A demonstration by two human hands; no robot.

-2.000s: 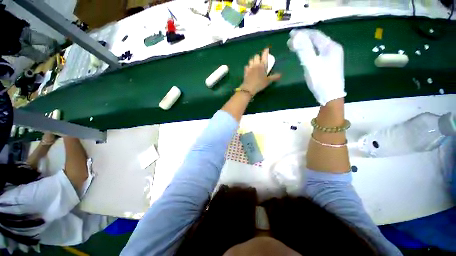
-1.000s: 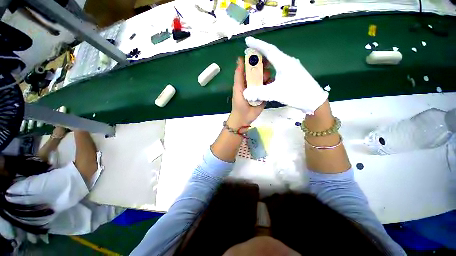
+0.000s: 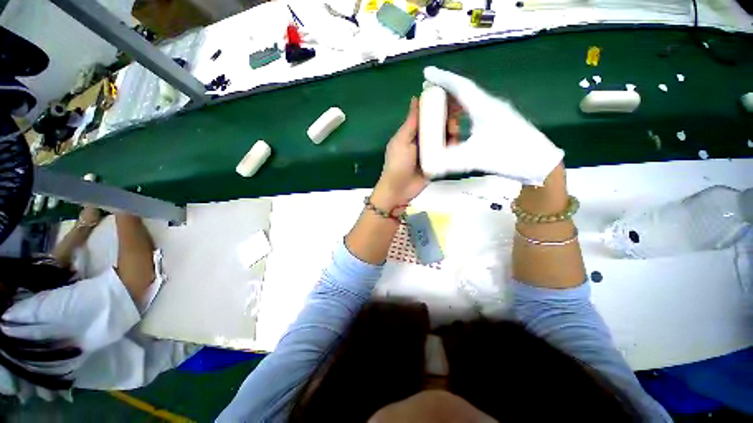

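A cream-white plastic unit [image 3: 433, 130] is held upright over the green conveyor belt, its plain side towards me. My bare left hand [image 3: 404, 157] grips it from the left and behind, some fingers hidden by it. My right hand [image 3: 495, 136], in a white cloth glove, holds it from the right, with a finger at its top and the thumb near its lower end. Other units lie on the belt: one [image 3: 326, 125] and another [image 3: 253, 158] to the left, one [image 3: 610, 102] to the right.
The green belt [image 3: 206, 161] crosses the view. On the white table [image 3: 330, 240] lie a grey-green pad [image 3: 424, 237], a red-dotted sheet [image 3: 402, 245], crumpled film and a clear bottle [image 3: 685, 221]. Tools lie beyond the belt. A coworker's arms [image 3: 132, 252] are at left, beside a grey metal bar [image 3: 107, 198].
My left hand took the unit from the belt and my gloved hand joined it. The dark round spot, visible one second ago, is now turned away. The belt units have shifted left.
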